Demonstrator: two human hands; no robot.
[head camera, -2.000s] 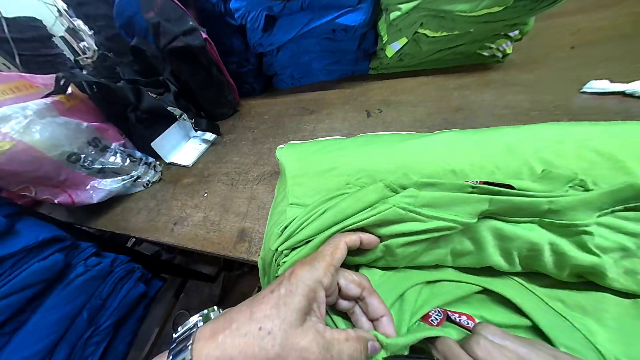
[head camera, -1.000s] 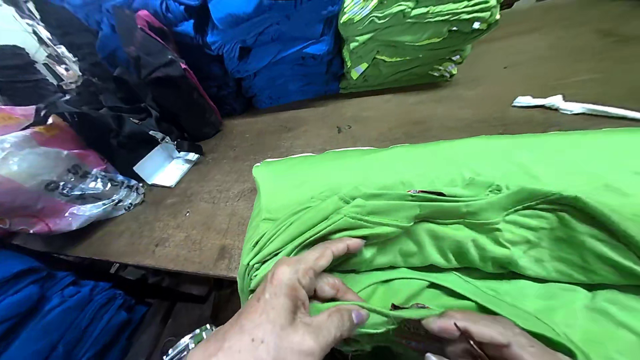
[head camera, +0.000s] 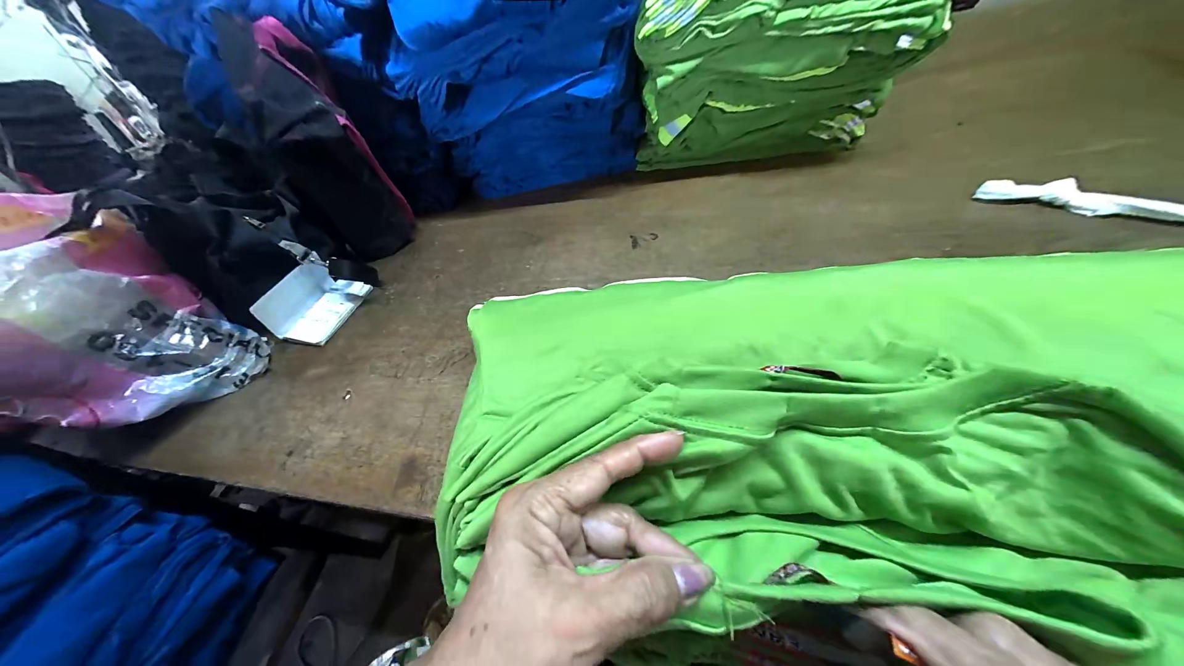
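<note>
Bright green knit garments lie stacked and folded at the near side of the table. My left hand pinches a green fabric edge between thumb and fingers, with loose threads hanging beside the thumb. A metal-banded wristwatch shows partly on that wrist. At the bottom edge my right hand is partly cut off and lies under the green edge; a dark tool with an orange part shows at its fingers, too hidden to name. A small woven label sits at the fabric edge, and another lies higher up.
Stacks of blue garments and green garments stand along the back of the wooden table. At left are a black bag, a printed plastic bag and an open booklet. A white cloth strip lies right; blue fabric is lower left.
The right hand has moved lower and partly under the green edge, and an orange part now shows at its fingers. The left hand keeps its pinch. The view has shifted somewhat.
</note>
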